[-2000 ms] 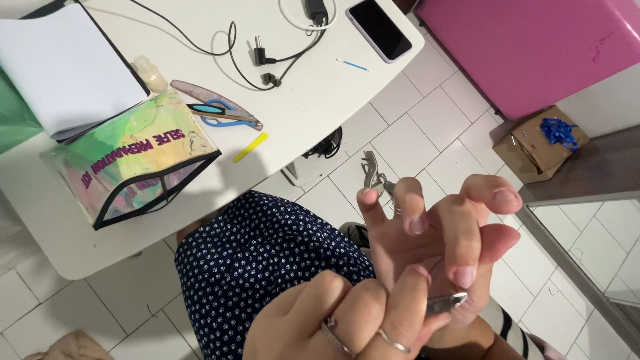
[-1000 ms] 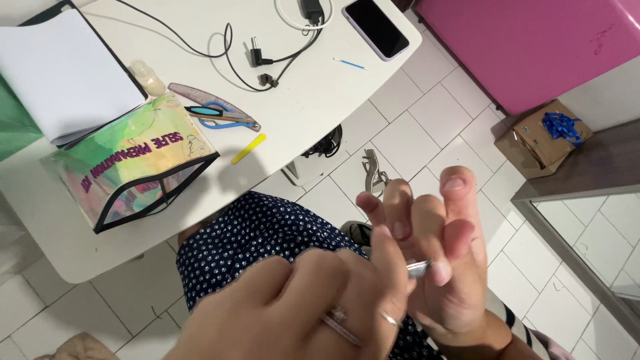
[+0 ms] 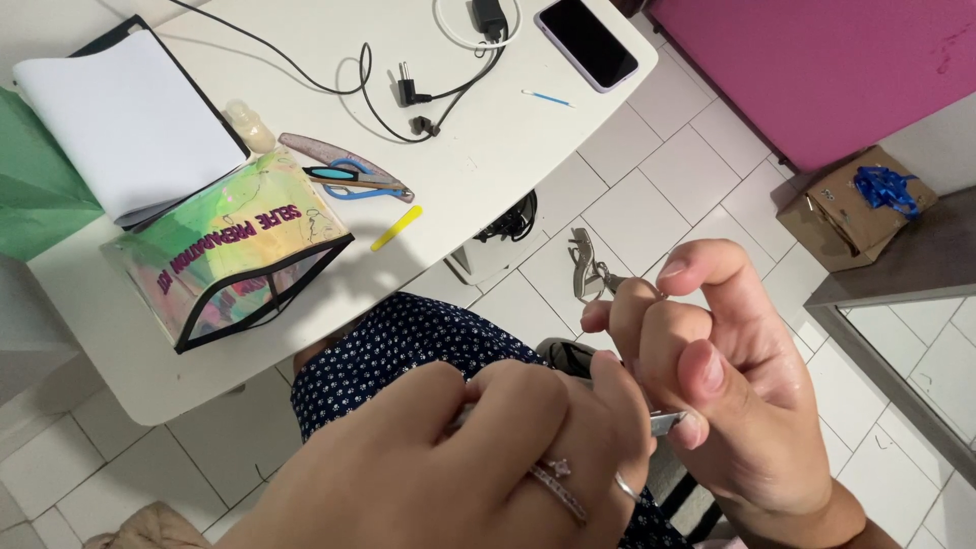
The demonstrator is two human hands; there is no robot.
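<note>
My left hand [image 3: 488,450], with rings on its fingers, comes in from the lower left, back of the hand up. Its fingers are closed around a small silver metal tool, apparently a nail clipper [image 3: 666,423]; most of the tool is hidden. The metal tip pokes out at the right, against or very close to a fingertip of my right hand. My right hand [image 3: 740,374] is turned palm toward the camera, its fingers curled and partly spread, holding nothing itself. Dark blue patterned cloth [image 3: 427,335] lies below both hands.
The white table [image 3: 488,160] bears a phone [image 3: 587,44], cables, a cotton swab [image 3: 547,98], a yellow stick [image 3: 396,228], scissors [image 3: 343,183], a clear pouch [image 3: 252,236] and papers [image 3: 130,130]. Rightward are a silvery strapped item [image 3: 585,263], a cardboard box [image 3: 846,213] and a pink panel [image 3: 823,61].
Both hands stay close together around the metal tip. Against one second ago, the fingers of my right hand are more curled.
</note>
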